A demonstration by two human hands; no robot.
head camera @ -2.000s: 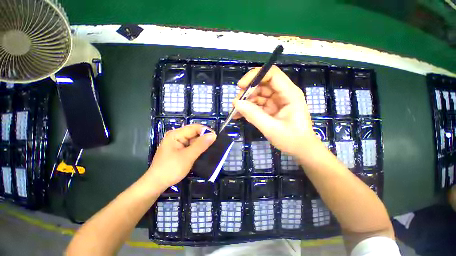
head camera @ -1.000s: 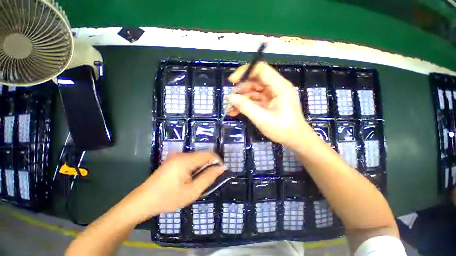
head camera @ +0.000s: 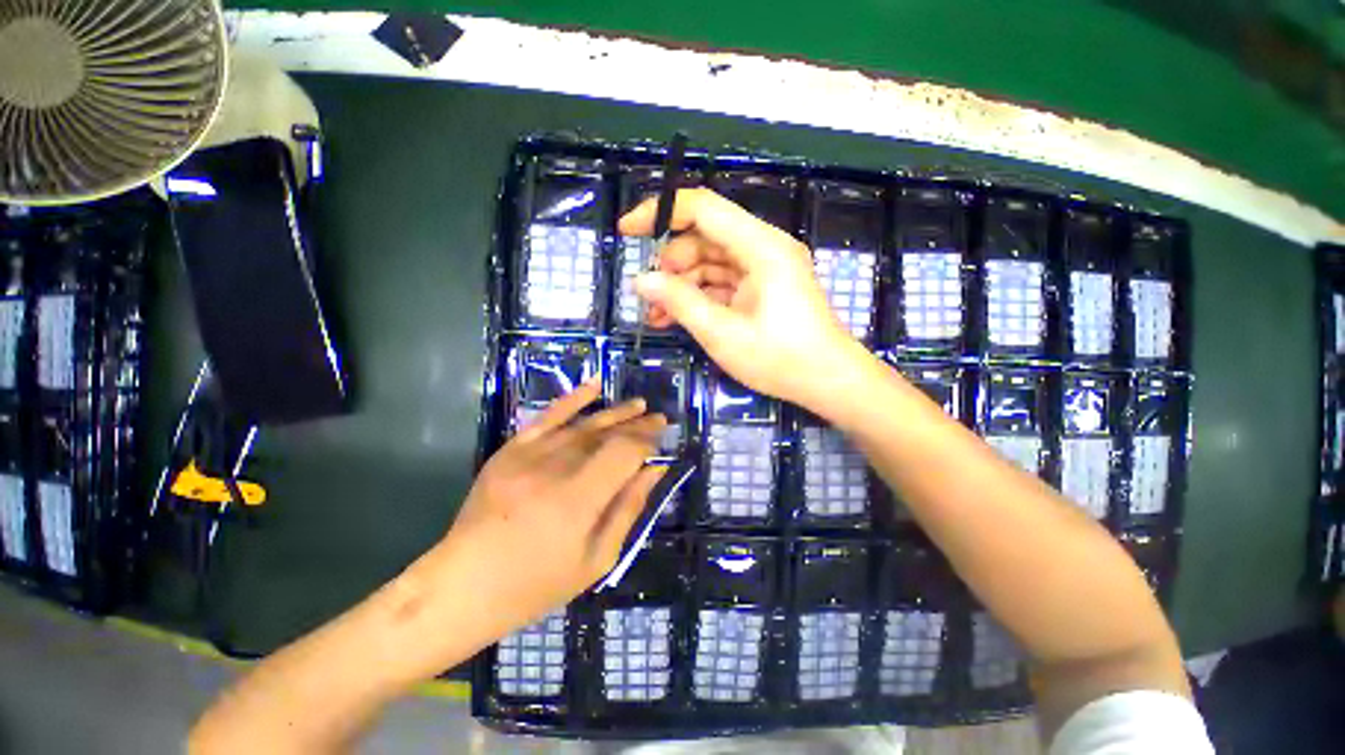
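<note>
A black blister tray (head camera: 926, 359) with three rows of pockets lies in front of me, holding keypad phone parts (head camera: 742, 469) with black upper areas and pale key grids. My right hand (head camera: 733, 288) holds a pen-like tool (head camera: 670, 192), black end up, its thin tip over a middle-row pocket at the left. My left hand (head camera: 558, 479) is over the tray's left side, fingertips at that pocket. A dark glossy piece with a white edge (head camera: 643, 528) is held under its thumb side, partly hidden by the hand.
A cream fan (head camera: 111, 96) stands at the upper left, with a black slab (head camera: 254, 280) beside it. An orange item (head camera: 217, 487) and cable lie below. Stacked trays (head camera: 74, 421) are at the left, another tray (head camera: 1330, 398) at the right edge. A pale rail (head camera: 885, 126) borders the green belt.
The tool has moved left and stands more upright. My left hand has reached up to a middle-row pocket, fingers extended, the dark piece still in it. The tray appears shifted right in view.
</note>
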